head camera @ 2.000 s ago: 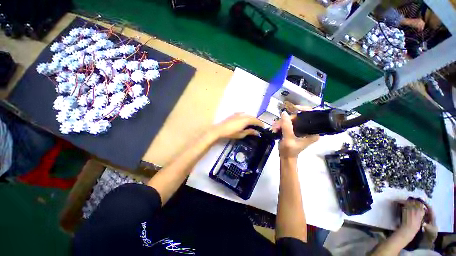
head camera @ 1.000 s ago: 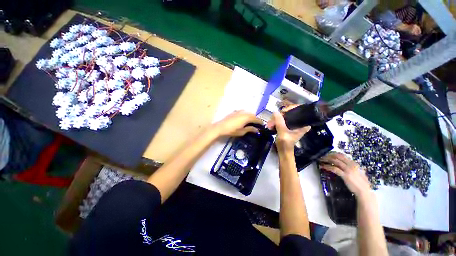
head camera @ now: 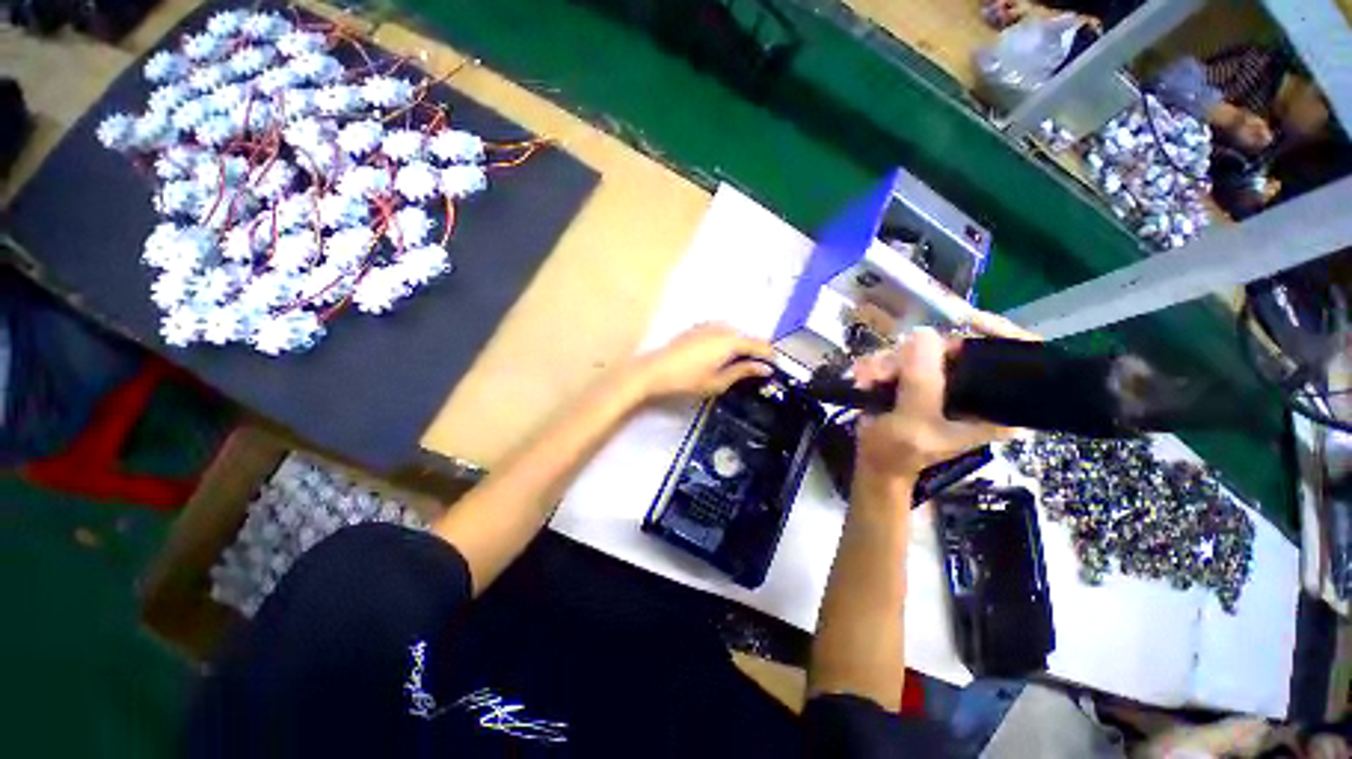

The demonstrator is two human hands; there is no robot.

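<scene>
A black plastic housing [head camera: 737, 482] lies open side up on the white sheet, with a round detail and ribs inside. My left hand [head camera: 703, 363] rests at its upper end, fingers on its rim. My right hand [head camera: 918, 415] grips a thick black electric screwdriver [head camera: 1023, 383], tilted nearly flat, its tip pointing left toward the housing's upper end. Whether the tip touches is unclear. The screw feeder [head camera: 899, 267], blue and pale, stands just behind. A second housing [head camera: 953, 473] is partly hidden behind my right hand and wrist.
A third black housing [head camera: 996, 581] lies to the right, near a pile of small metal-and-black parts [head camera: 1134, 512]. Wired white parts [head camera: 297, 186] cover the black mat [head camera: 512, 208] at left. A cardboard box [head camera: 208, 593] stands below. A pale frame [head camera: 1186, 267] crosses the upper right.
The screwdriver has tilted flatter, its body now extending right. The other person's hand has left the right-hand housing. A second housing has appeared beside mine since the oldest frame. The view has shifted slightly.
</scene>
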